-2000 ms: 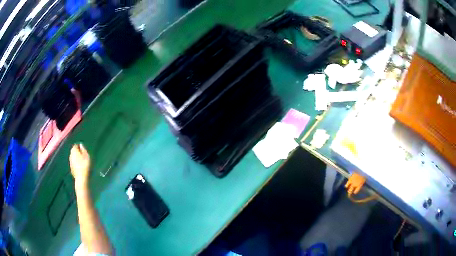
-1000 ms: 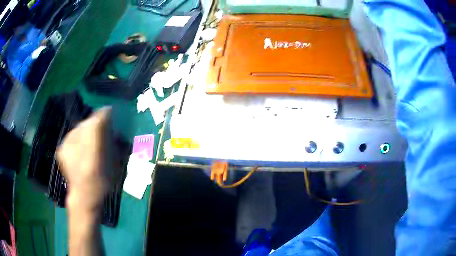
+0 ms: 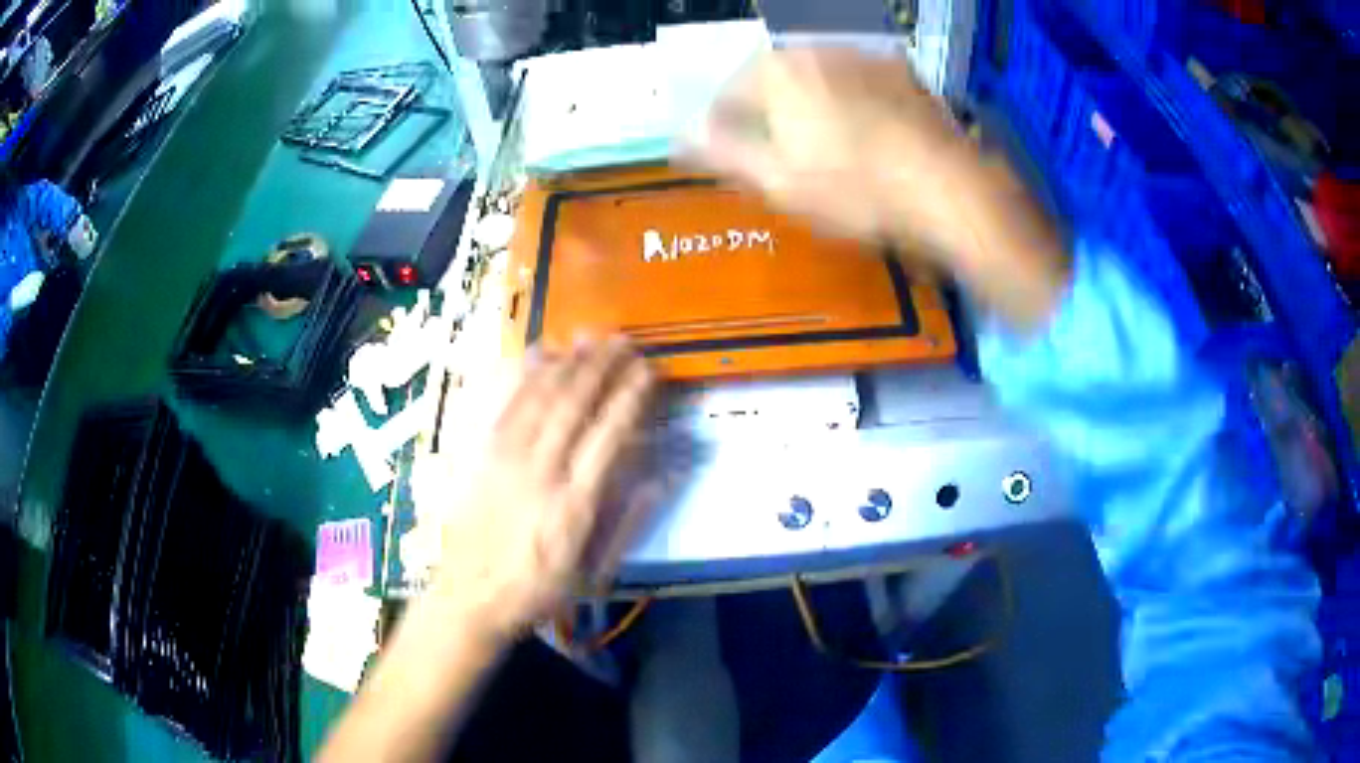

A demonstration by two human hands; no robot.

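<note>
The orange fixture plate (image 3: 597,276) with white handwriting lies on the white machine bed. A thin black frame (image 3: 548,276) lies flat on it, around the writing. The pale green cover frame (image 3: 597,154) is behind the plate. My left hand (image 3: 559,447) is at the plate's front left corner, fingers extended, with no held object visible. My right hand (image 3: 835,142) is blurred above the plate's back right part and hides that part of the frame and cover; whether it grips the cover cannot be told.
Left of the machine are white scraps (image 3: 391,358), a pink pad (image 3: 345,552), a black box (image 3: 410,234) with red lights and a black frame stack (image 3: 164,596). Round buttons (image 3: 876,505) line the machine's front. Blue bins (image 3: 1178,224) stand at right. Another person's hand (image 3: 82,234) shows far left.
The view has turned from the green bench to the machine. A black frame now lies on the orange plate. My left hand has moved right to the plate; my right hand has come into view above it.
</note>
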